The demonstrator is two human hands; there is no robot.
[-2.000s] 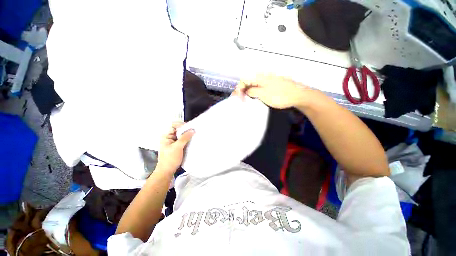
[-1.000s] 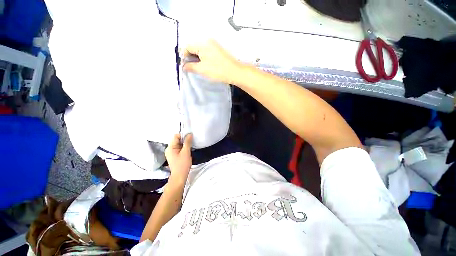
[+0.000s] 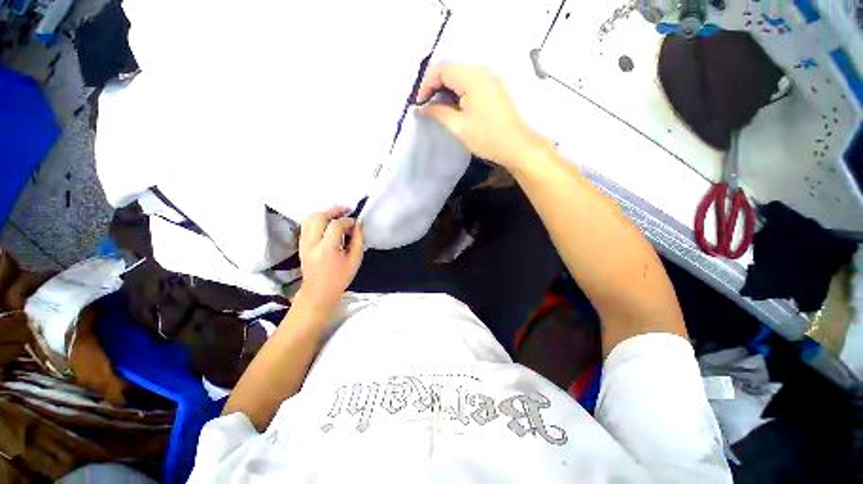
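A large white garment panel (image 3: 255, 104) lies to the left, partly over the table and hanging down its front. A smaller pocket piece (image 3: 416, 184), pale grey side up, lies along the panel's dark right edge. My right hand (image 3: 464, 104) pinches the upper corner of the pocket piece at that edge. My left hand (image 3: 329, 250) pinches its lower end together with the panel edge. The fingertips partly hide the held layers.
Red-handled scissors (image 3: 725, 219) lie on the table at right, blades touching a dark brown piece (image 3: 710, 80) on the machine bed. Black fabric (image 3: 800, 255) lies at the right table end. A blue bin (image 3: 142, 354) and brown bundles (image 3: 57, 416) are at lower left.
The pocket piece moved from in front of my body to the panel's edge. My right hand went left with it. Since one second ago the view has turned, and both hands still hold the piece.
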